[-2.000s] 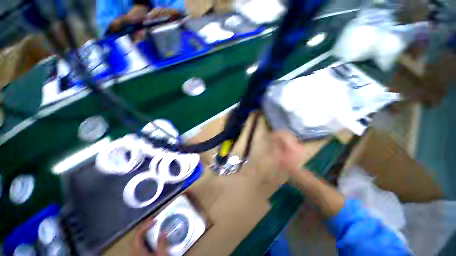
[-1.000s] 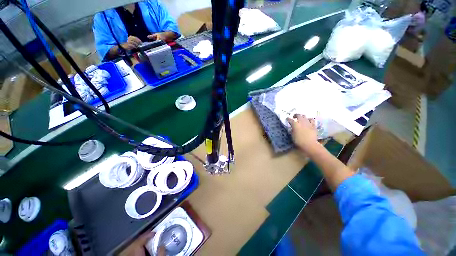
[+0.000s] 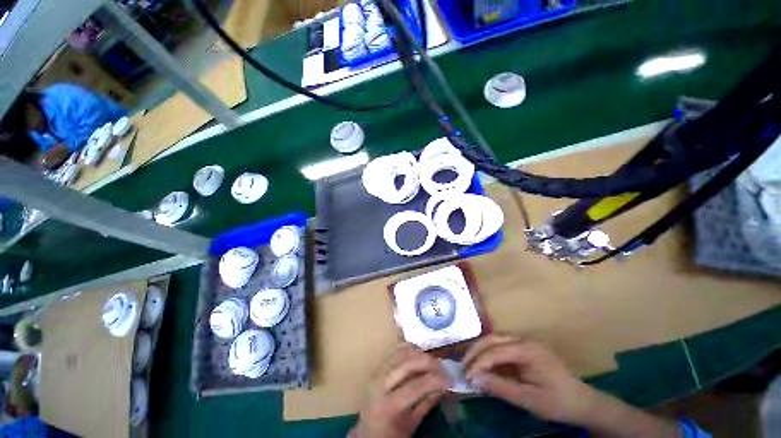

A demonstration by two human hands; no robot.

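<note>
The white square fixture (image 3: 438, 305) sits on its reddish-brown base on the cardboard, with a grey round part (image 3: 436, 307) in its centre recess. My left hand (image 3: 409, 387) and my right hand (image 3: 520, 373) meet just below the fixture. Between their fingers they hold a small whitish, partly see-through part (image 3: 461, 376), mostly hidden by the fingers. The screwdriver (image 3: 610, 201) hangs tilted to the right, its shiny metal nose (image 3: 569, 244) over the cardboard, with no hand on it.
White rings lie on the dark ring tray (image 3: 351, 240). A housing tray (image 3: 204, 346) with stacked housings stands at left. The green conveyor (image 3: 591, 103) carries round units behind. Black cables (image 3: 548, 183) cross the view. A tray with a plastic bag (image 3: 724, 231) is at right. Another person works at far left.
The view has swung left. My right hand has come from the bag at the right to beside my left hand. Both hands now hold a small part below the fixture.
</note>
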